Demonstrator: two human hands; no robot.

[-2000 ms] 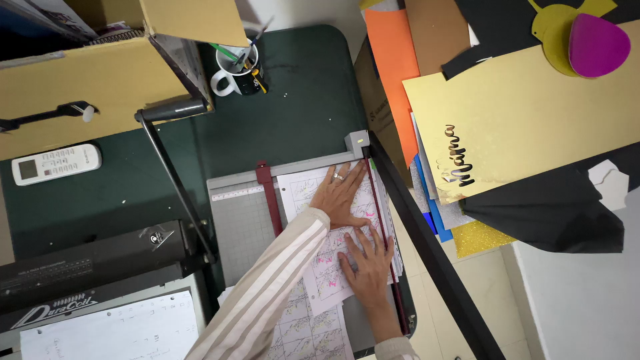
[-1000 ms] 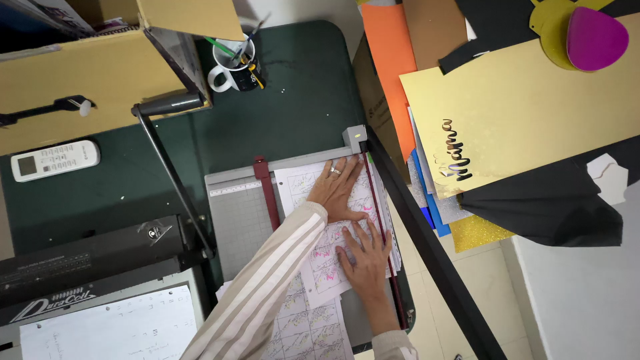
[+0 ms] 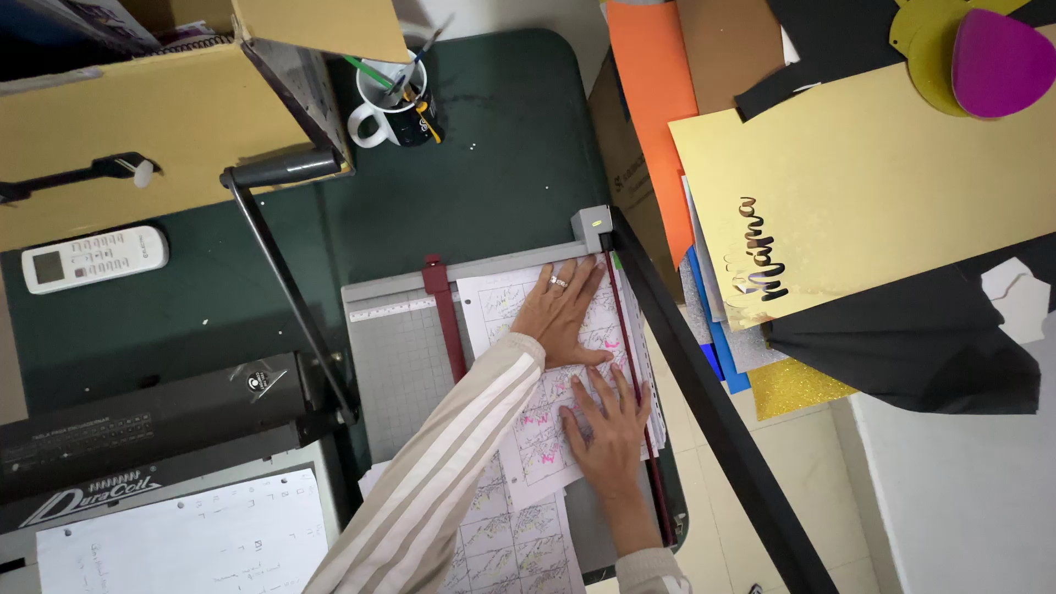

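Note:
My left hand [image 3: 565,313], with a ring on one finger, lies flat on printed sheets [image 3: 540,425] near the top of a grey guillotine paper trimmer [image 3: 396,371]. Lower down, my right hand [image 3: 609,421] presses the same sheets with spread fingers, its outer fingertips at the dark red guard bar [image 3: 627,338]. The sheets reach under this bar and stick out past it. The black cutting arm [image 3: 718,396] is swung out to the right. A dark red paper stop [image 3: 445,318] stands left of the sheets. More printed paper [image 3: 520,536] lies below, partly under my left sleeve.
At the left are a coil binding machine [image 3: 157,421] with punched paper [image 3: 190,544], its lever handle [image 3: 285,169], a remote control [image 3: 95,258] and a cardboard box [image 3: 148,124]. A mug of brushes [image 3: 404,107] stands behind. Coloured card sheets [image 3: 825,198] are piled at the right.

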